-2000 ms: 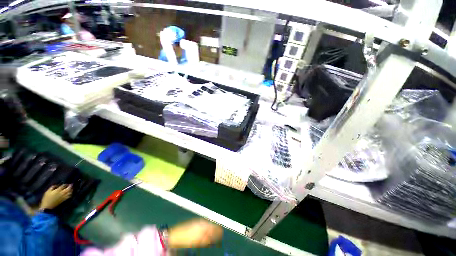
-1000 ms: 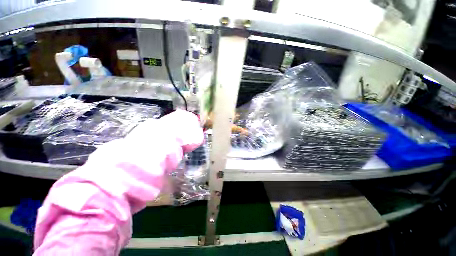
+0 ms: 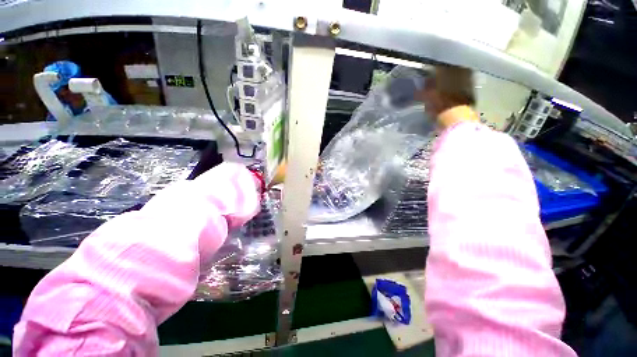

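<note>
A clear crumpled plastic bag (image 3: 367,157) lies on the shelf right of the metal post and rises towards my right hand. My right hand (image 3: 450,90) is raised at the bag's upper right edge. It is blurred, so its grip is unclear. My left hand (image 3: 278,174) reaches behind the post, with only a small part showing past the pink sleeve; its fingers are hidden. A stack of thin dark-edged sheets (image 3: 408,202) stands beside the bag, partly covered by my right arm.
A white metal post (image 3: 304,167) stands between my arms. Film-covered black trays (image 3: 105,181) lie left, a blue bin (image 3: 566,185) right. A small blue bin (image 3: 391,301) sits below the shelf. Clear plastic (image 3: 241,268) hangs over the shelf edge. Power sockets (image 3: 251,90) are behind the post.
My right arm has come into view and reaches up to the plastic bag. The bag's raised part has shifted left. My left arm still reaches to the post. The view has shifted slightly.
</note>
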